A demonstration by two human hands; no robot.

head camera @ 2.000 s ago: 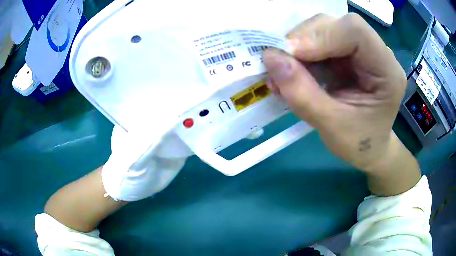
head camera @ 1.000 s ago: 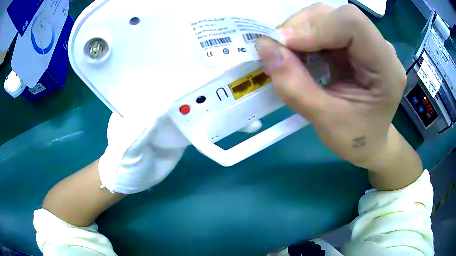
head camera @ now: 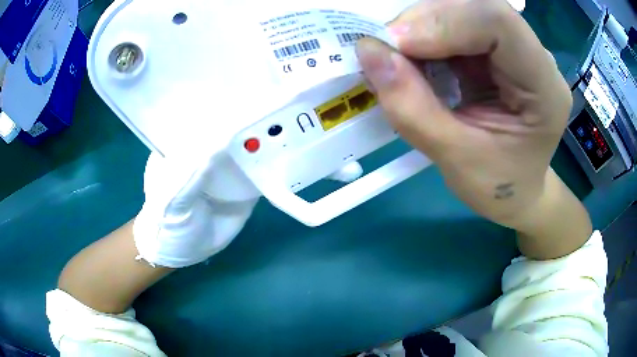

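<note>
A white router (head camera: 202,77) is held up with its underside and yellow ports facing me. My left hand (head camera: 195,209), in a white glove, grips its lower left corner from behind; its fingers are hidden by the router. My bare right hand (head camera: 482,111) pinches the right end of a white label (head camera: 307,42) between thumb and finger. The label's left part lies against the router, and its right end is curled up. The white loop stand (head camera: 314,213) sticks out below the ports.
The bench has a green mat (head camera: 335,286). A blue and white box (head camera: 45,70) stands at the upper left. The label dispenser (head camera: 601,132), with a red digital display, is at the right edge.
The router and both hands have shifted slightly up and left in the picture. The blue box and dispenser have also shifted in view. The right hand keeps its pinch on the label.
</note>
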